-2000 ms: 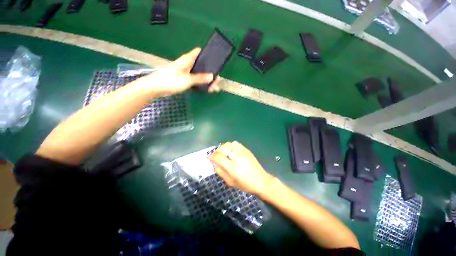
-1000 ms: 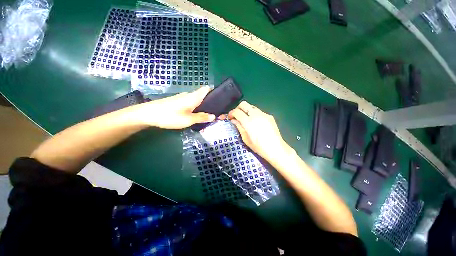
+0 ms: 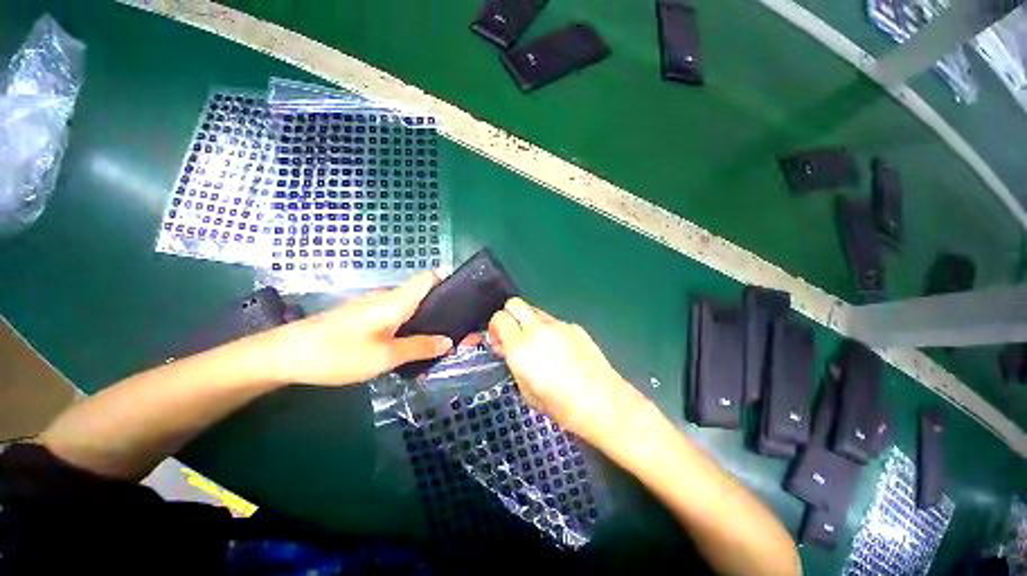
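My left hand (image 3: 389, 332) holds a matte black phone back cover (image 3: 464, 297), tilted, thumb on its near edge. My right hand (image 3: 548, 358) is at the cover's right end, its fingertips pinched close together against the edge; whether they hold a small piece is hidden. Just below both hands lies the working sheet (image 3: 507, 456), clear shiny film with a grid of dark squares, its upper edge wrinkled near my fingers.
Spare sheets (image 3: 355, 191) lie at upper left, crumpled plastic (image 3: 36, 124) at far left. Covers (image 3: 261, 309) lie beside my left forearm; a cluster (image 3: 788, 388) lies at right, near another gridded sheet (image 3: 898, 520). More covers (image 3: 557, 54) lie beyond the cream strip (image 3: 586, 189). A grey bar (image 3: 935, 317) crosses at right.
My left hand has brought the cover from near the cream strip down to the working sheet. My right hand has moved from the sheet's top to the cover's edge. The camera view has shifted.
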